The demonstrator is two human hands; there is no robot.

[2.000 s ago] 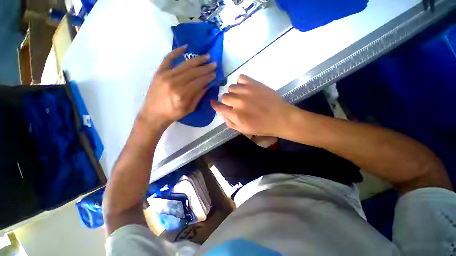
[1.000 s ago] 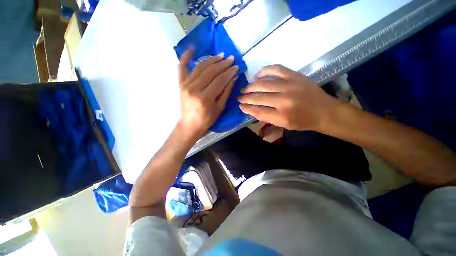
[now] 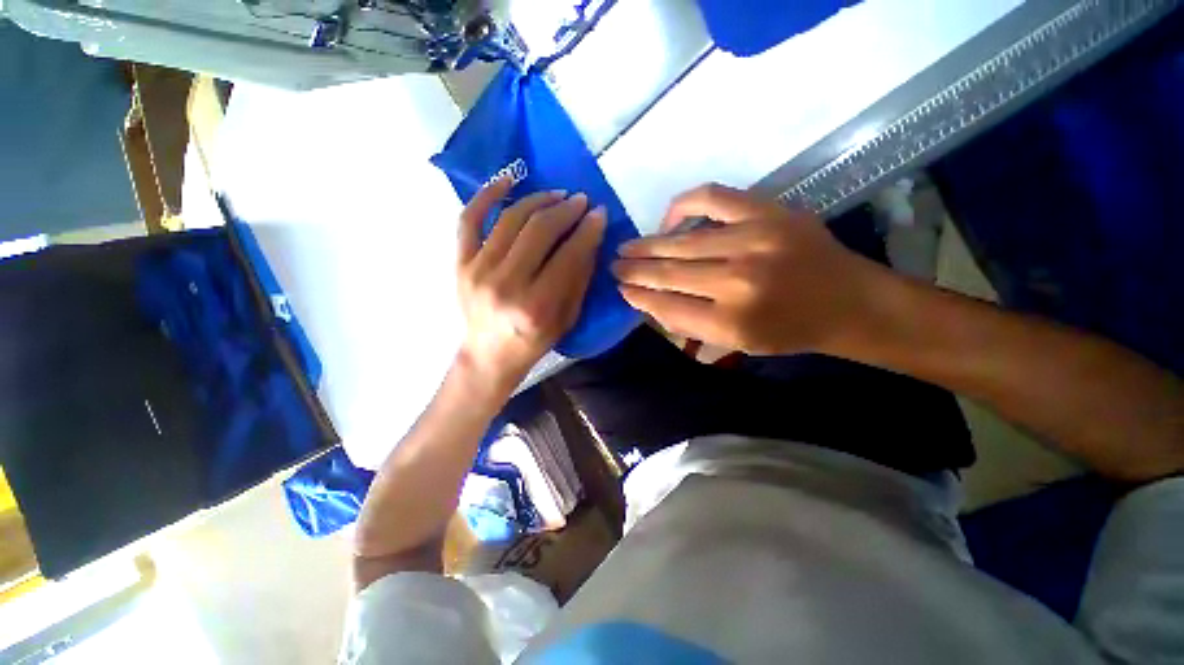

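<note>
A blue logo panel (image 3: pixel 552 137) with white lettering lies on the white table, its far end at the presser foot and needle area (image 3: pixel 487 50) of the machine. My left hand (image 3: pixel 526 266) lies flat on the panel, fingers spread, just below the lettering. My right hand (image 3: pixel 734 266) is at the panel's right edge, fingertips touching or pinching the cloth near the table's front edge. A small dark thing shows between its thumb and fingers; I cannot tell what. The panel's near end hangs at the table edge.
The white machine head (image 3: pixel 260 46) is at the top left. Plain blue panels (image 3: pixel 779 20) lie right of the needle. A ruler-marked edge (image 3: pixel 935 124) runs along the front. A black-sided box (image 3: pixel 98 390) with blue pieces stands left, a brown cardboard box (image 3: pixel 552 552) below.
The view has shifted, showing more of the machine head. The panel has turned and its end has moved to the needle area. My right hand has come onto the panel's right edge.
</note>
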